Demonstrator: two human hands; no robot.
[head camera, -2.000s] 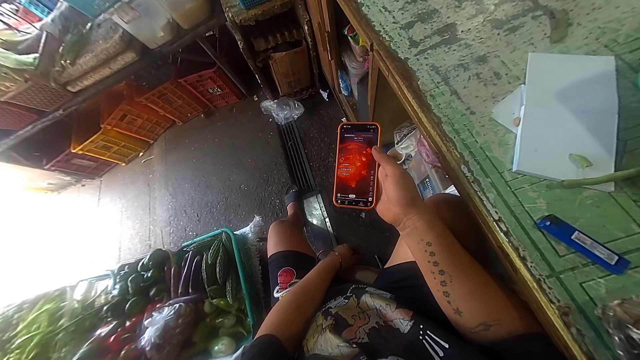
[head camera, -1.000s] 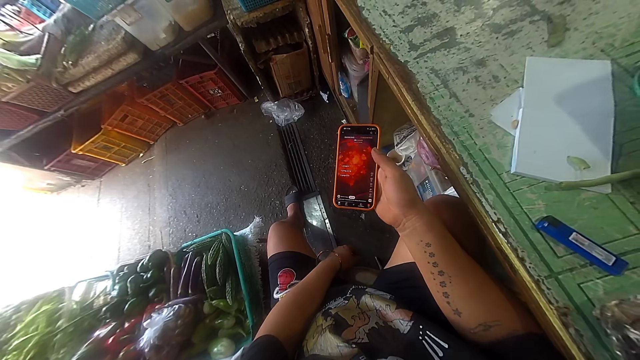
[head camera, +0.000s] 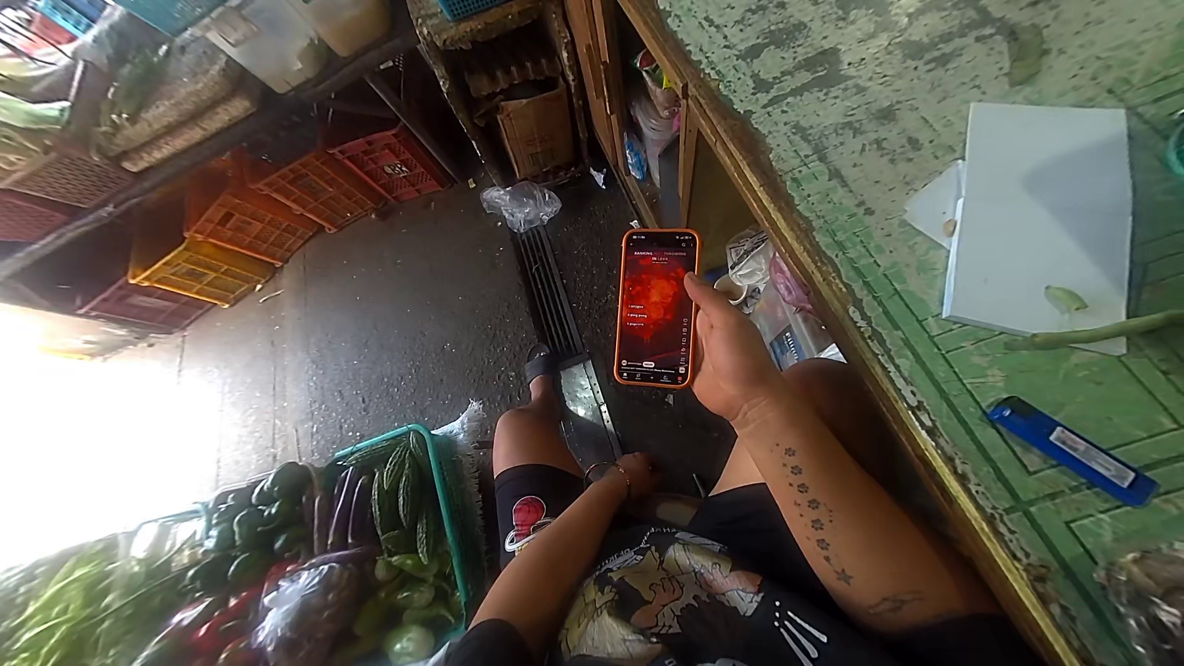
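My right hand (head camera: 737, 356) holds a smartphone in an orange case (head camera: 658, 308) upright, thumb along its right edge; the lit screen shows a red picture with some writing. My left hand (head camera: 634, 475) rests low between my legs, near the left thigh. Its fingers are partly hidden, and whether it holds anything does not show. A metal floor drain grate (head camera: 552, 296) runs along the floor beyond it.
At lower left a teal crate (head camera: 450, 546) holds eggplants, bitter gourds and peppers. Orange and yellow plastic crates (head camera: 199, 270) stand under a shelf. On the green counter (head camera: 925, 370) at right lie a white board (head camera: 1045, 203) and a blue box cutter (head camera: 1073, 450). A clear plastic bag (head camera: 523, 204) lies on the floor.
The red picture on the phone screen has changed a little. Both hands keep about the same place.
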